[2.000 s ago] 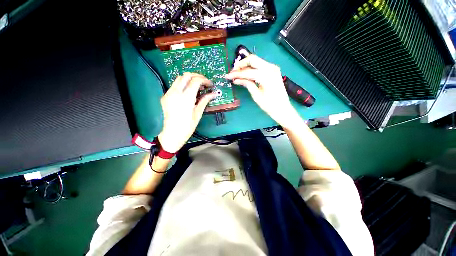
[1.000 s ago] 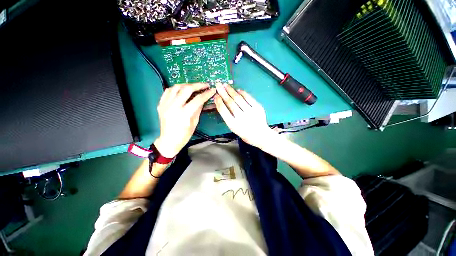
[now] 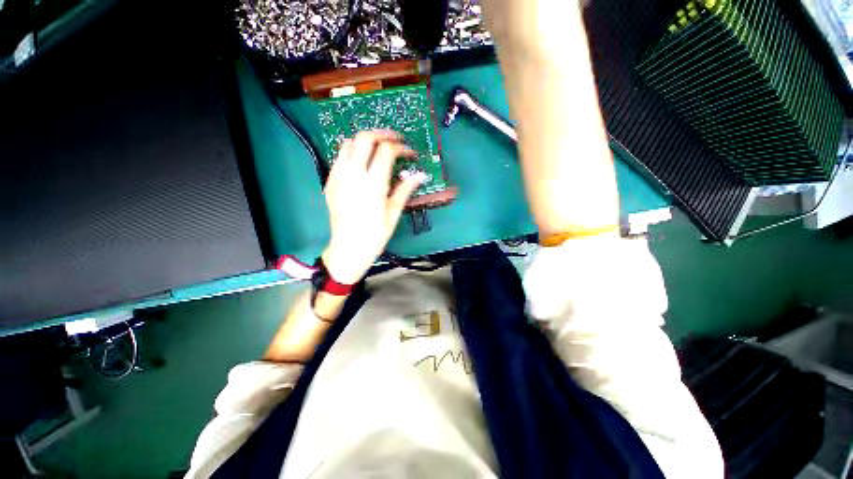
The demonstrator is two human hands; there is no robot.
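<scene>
A green circuit board [image 3: 374, 112] lies in the reddish-brown fixture [image 3: 369, 75], whose raised bar shows at the far edge. My left hand [image 3: 369, 192] is over the board's lower left part, fingers bent and thumb apart, near small silver pieces at the near edge. Whether a small part is in its fingertips cannot be told. My right arm reaches up past the top edge of the picture, so my right hand is out of view. The torque wrench [image 3: 486, 114] lies right of the fixture, its handle hidden behind my right forearm.
Black trays heaped with silver hardware [image 3: 290, 28] stand beyond the fixture, with a dark blurred object [image 3: 424, 23] over them. A black slotted rack with green boards [image 3: 748, 94] stands at right. A black ribbed panel [image 3: 122, 187] lies at left. A black cable [image 3: 299, 136] runs left of the fixture.
My right hand has left the board and gone up out of the picture. The dark object has appeared over the trays. My left hand stays at the board, its fingers now more spread.
</scene>
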